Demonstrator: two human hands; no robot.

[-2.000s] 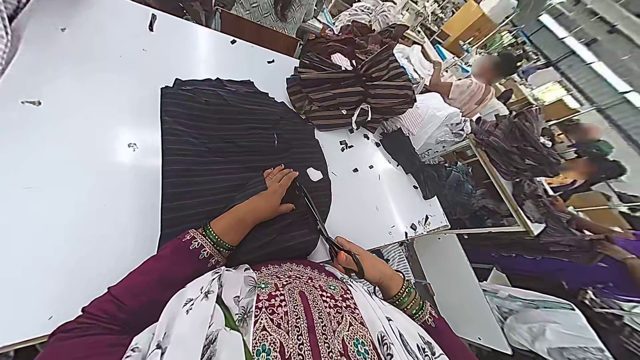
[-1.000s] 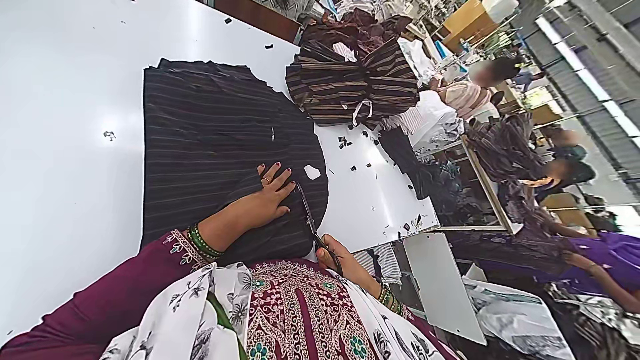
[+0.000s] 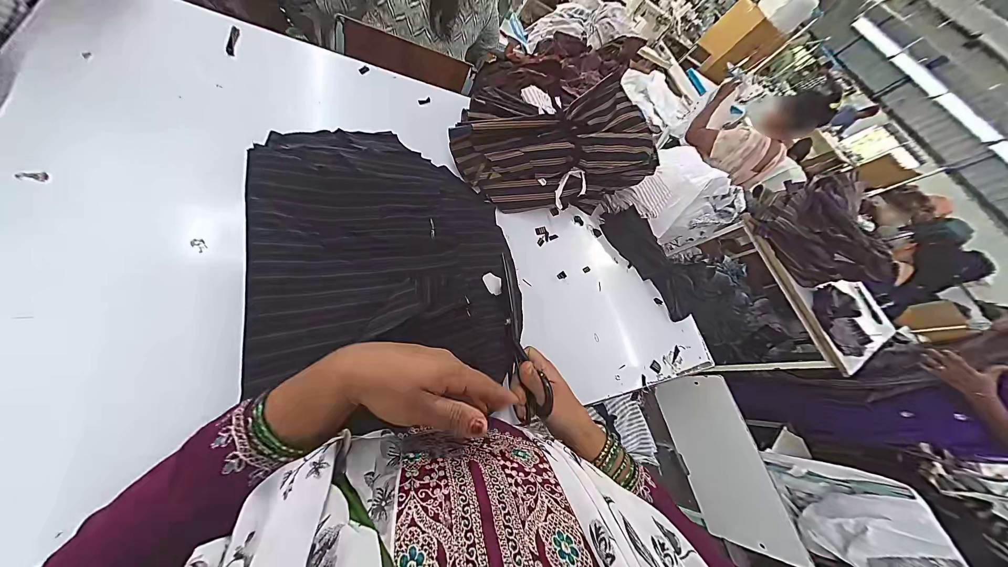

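Note:
My right hand [image 3: 555, 398] is closed around the black handles of a pair of scissors [image 3: 516, 339], whose blades point away from me along the right edge of the dark striped fabric stack [image 3: 362, 244]. My left hand [image 3: 425, 390] is over the near edge of that stack, its fingers reaching toward the scissor handles; whether it pinches anything cannot be told. A small white scrap [image 3: 492, 283] lies on the fabric near the blades.
A tied bundle of brown striped fabric [image 3: 551, 153] sits beyond the stack on the white table [image 3: 134, 260]. Small dark offcuts [image 3: 543, 234] are scattered about. Dark cloth [image 3: 654, 264] hangs over the right edge. Other people are at the right.
My left hand has moved from lying on the striped fabric toward me and the scissor handles. My right hand keeps hold of the scissors.

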